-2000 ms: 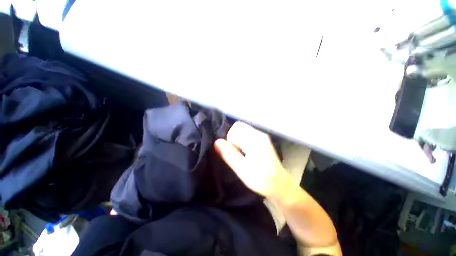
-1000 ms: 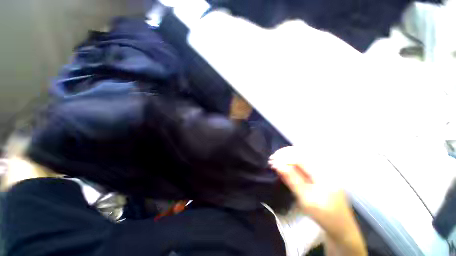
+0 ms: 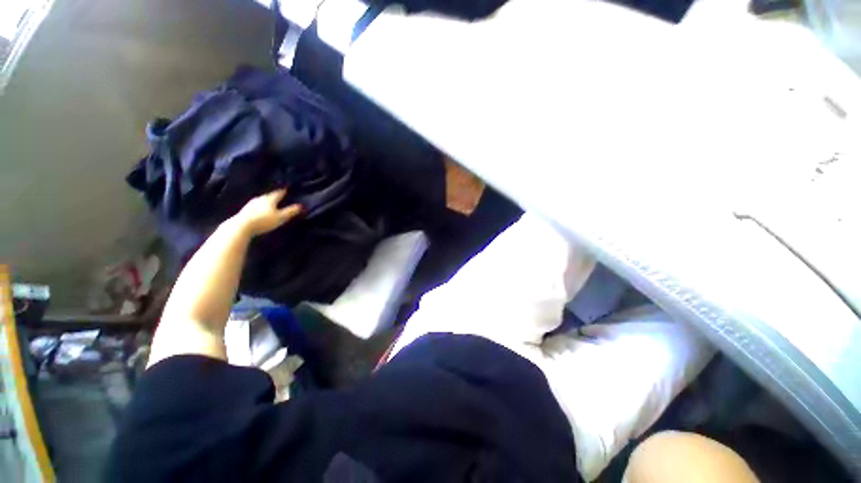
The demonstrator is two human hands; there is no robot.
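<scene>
A heap of dark navy cloth hangs and lies left of the white machine table. My left hand is at the front of this heap, with its forearm reaching up from the lower left. Thumb and finger tips show against the cloth; whether they pinch it cannot be told. My right hand is out of the picture; only a bare piece of arm shows at the bottom right edge. White or light trousers show on my lap, with no dark cloth over them.
A ruler strip runs along the table's front edge. Dark cloth shows beyond the table at the top. A white piece lies below the heap. A brown patch shows under the table edge. Clutter and a yellow-edged item are at the lower left.
The dark cloth has moved off my lap to the heap at the left. My left hand has come onto the heap. My right hand has left the picture. The view has shifted left.
</scene>
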